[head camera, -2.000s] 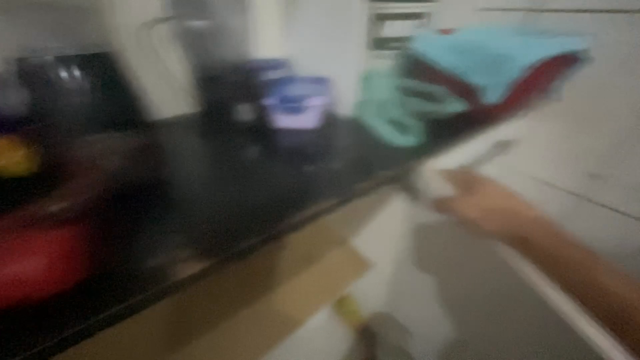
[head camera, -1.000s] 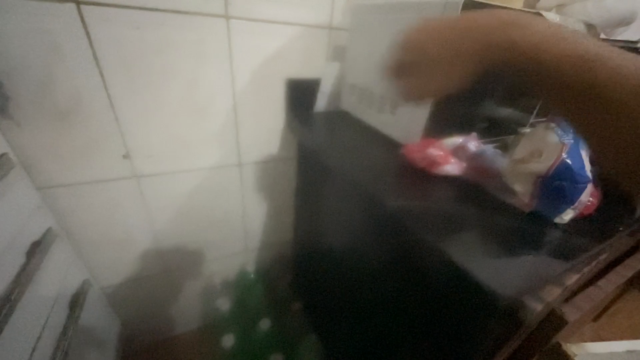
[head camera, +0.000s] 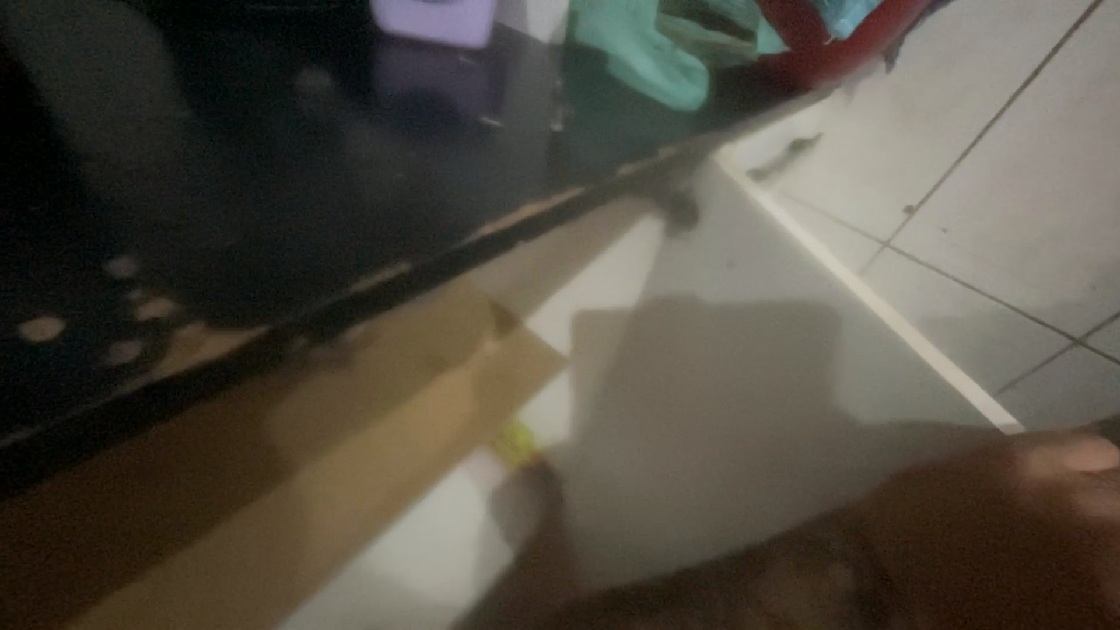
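At the lower right edge, my right hand (head camera: 1067, 464), blurred and partly cut off, overlaps the pale edge of a white panel (head camera: 752, 367), perhaps a cabinet door. Its fingers look bent, but their grip cannot be made out. Low in the middle, a blurred brown shape lies beside a small yellow thing (head camera: 516, 442); I cannot tell whether this shape is my left hand. A brown board or cardboard strip (head camera: 385, 429) runs below the edge of the black countertop (head camera: 289, 157).
A purple container (head camera: 437, 19) and a green plastic bag (head camera: 656, 66) stand on the countertop, with a red item (head camera: 814, 52) beside the bag. White tiles (head camera: 989, 219) with dark joints lie beyond the panel. The countertop's front edge is chipped.
The view has swung a lot, away from the tiled corner and the blue and white packet of a second ago. Two seconds ago a hand was at the panel's far upper corner; none is there now.
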